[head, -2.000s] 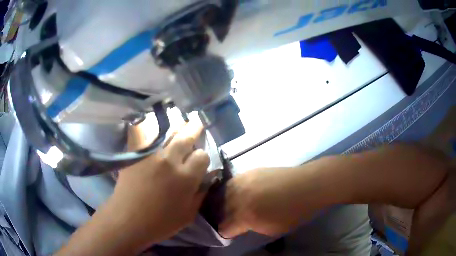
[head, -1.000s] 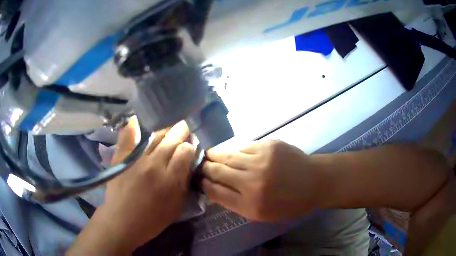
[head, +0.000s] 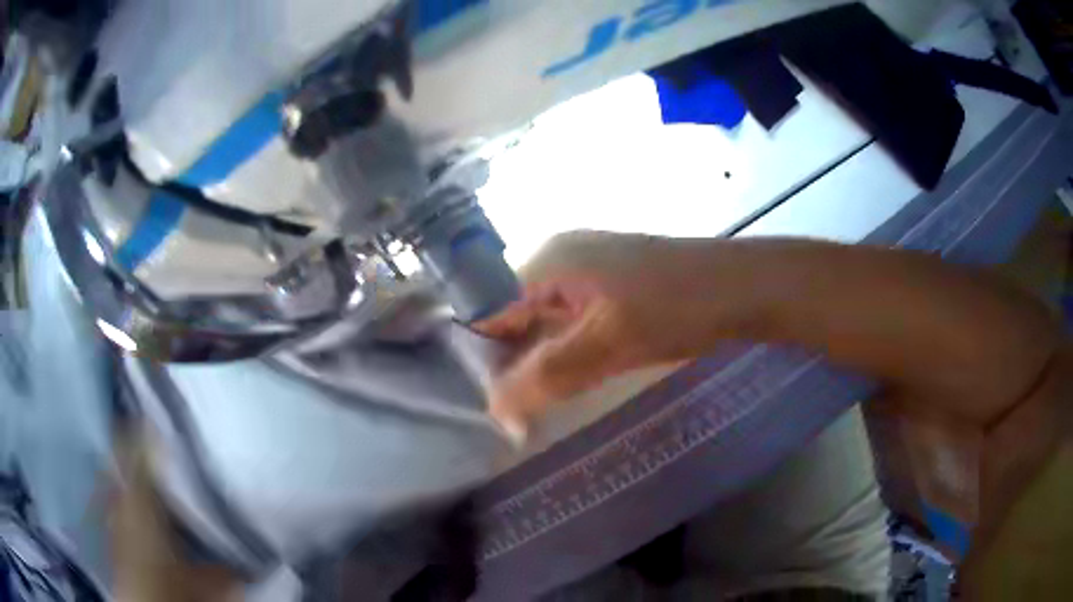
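Observation:
A light grey garment piece [head: 341, 435] lies across the left and middle, in front of the sewing machine, with darker grey cloth near the needle area [head: 400, 256]. My right hand [head: 577, 318] is at the cloth's right edge, beside the grey cylindrical attachment [head: 474, 273], its fingertips pinching the cloth edge. My left hand [head: 159, 541] is a blur at the lower left, over the cloth; its fingers cannot be made out. The curved metal guard [head: 200, 341] stands at the front of the machine head.
White machine head [head: 671, 53] with blue lettering spans the top. Blue scrap [head: 702, 101] and dark pieces [head: 900, 106] lie on the white table [head: 612, 176] at the back right. A ruler strip [head: 659, 453] runs along the near edge. A cardboard box [head: 941, 470] is at the lower right.
My left hand has moved from beside the needle area to the lower left. My right hand stays near the cylinder, slightly higher. More light grey cloth shows in the middle.

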